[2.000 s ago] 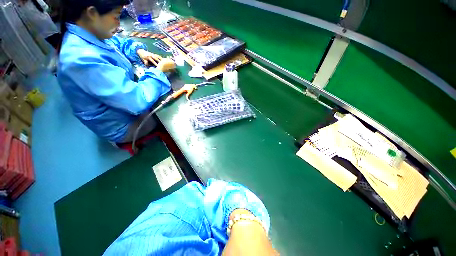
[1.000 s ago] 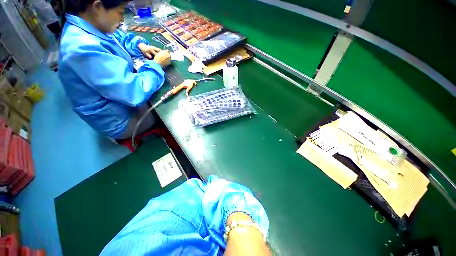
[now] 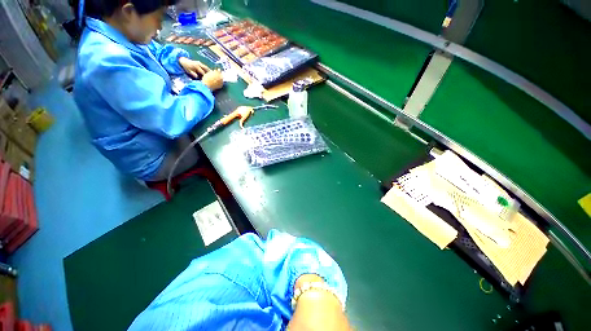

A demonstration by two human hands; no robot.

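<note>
Only one of my arms shows, with a blue sleeve, a bracelet and a bare wrist at the bottom centre; its hand is cut off by the lower edge. My other hand is out of the picture. A bagged tray of parts (image 3: pixel 285 141), shiny plastic over rows of pieces, lies on the green bench (image 3: pixel 337 220) beyond the sleeve. Adhesive sticker sheets (image 3: pixel 421 216), tan and white, lie overlapping on a black tray (image 3: pixel 483 258) at the right.
An orange air blow gun (image 3: pixel 236 116) with a grey hose lies beside a white bottle (image 3: pixel 298 100). A person in blue (image 3: pixel 133 97) sits at the left, hands together over the bench. Trays of orange-brown parts (image 3: pixel 249 40) lie far off. A metal rail (image 3: pixel 369 100) runs behind.
The neighbour's hands have come closer together and shifted slightly. My visible sleeve and wrist stay nearly the same. The view has shifted slightly.
</note>
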